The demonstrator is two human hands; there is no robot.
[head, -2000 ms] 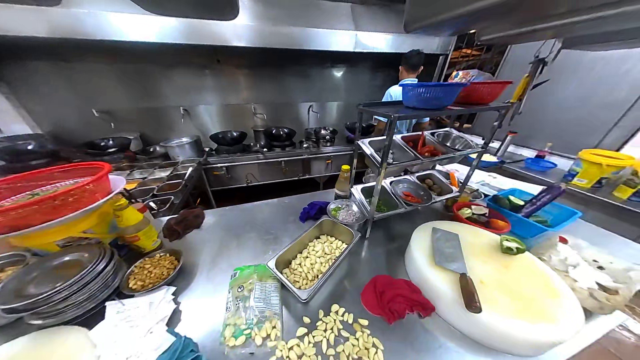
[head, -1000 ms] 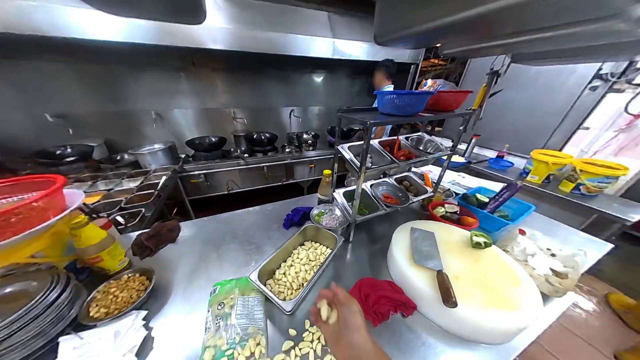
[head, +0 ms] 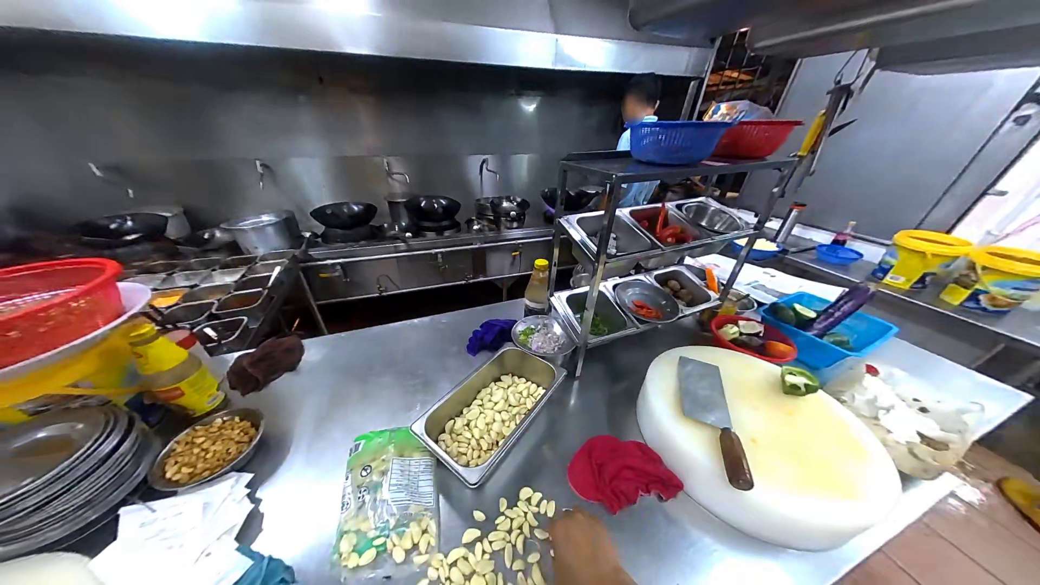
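Observation:
Low in the head view, my right hand (head: 587,546) is at the right edge of a loose pile of peeled garlic cloves (head: 500,540) on the steel table; its fingertips are blurred, so its hold cannot be told. Behind the pile stands a steel pan (head: 487,414) filled with garlic cloves. A green and clear plastic bag (head: 388,496) with cloves in it lies to the left. The crumpled red cloth (head: 621,473) is just beyond my hand. On the round white chopping board (head: 800,455) rests a cleaver (head: 715,414) with a wooden handle. My left hand is out of view.
At left are stacked metal plates (head: 57,463), a bowl of fried pieces (head: 210,448) and a red basket (head: 61,309). A steel rack (head: 601,244) with ingredient pans stands behind. At right is a blue tray (head: 857,329). A person (head: 642,106) stands beyond the rack.
My right hand, absent two seconds ago, showed above the loose pile with garlic cloves in its fingers one second ago. It is now lower, at the pile's right edge.

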